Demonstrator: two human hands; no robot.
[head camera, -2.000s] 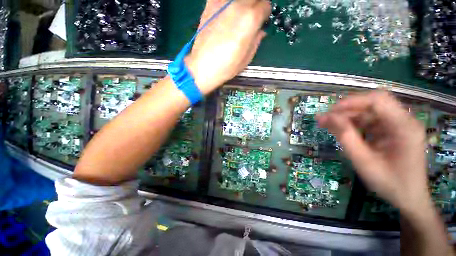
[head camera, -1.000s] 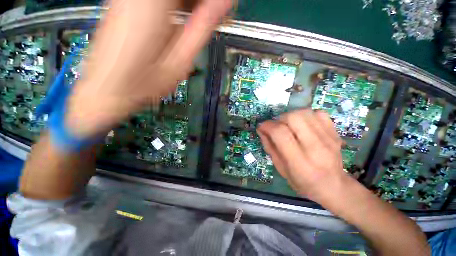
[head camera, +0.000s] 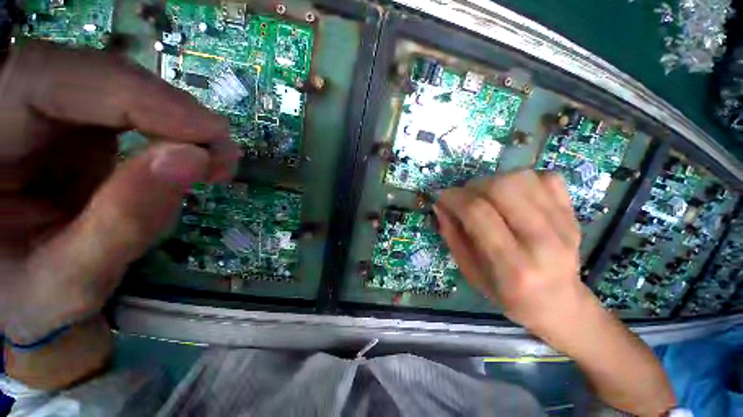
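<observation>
My left hand (head camera: 90, 232) is large and close at the left, thumb and forefinger tips together over a green circuit board (head camera: 281, 61); I cannot tell if they pinch anything. A thin blue line, perhaps the wrist strap, shows at its wrist. My right hand (head camera: 525, 244) has curled fingers, its fingertips between an upper board (head camera: 456, 122) and a lower board (head camera: 411, 252) of the middle carrier (head camera: 358, 191). Whatever its fingertips might hold is hidden. Another board (head camera: 261, 228) lies below the left one. The boards have tilted silver-grey squares and small brown knobs around them.
A pale metal rail (head camera: 521, 28) runs along the far side, another (head camera: 236, 322) along the near side. More boards (head camera: 672, 208) lie in carriers at the right. A pale heap of small components (head camera: 696, 32) sits on the green mat at upper right. Blue cloth (head camera: 705, 379) shows at lower right.
My left hand has come back from the far bench side to over the left boards. My right hand has moved from the right onto the middle carrier. The view has shifted closer to the boards.
</observation>
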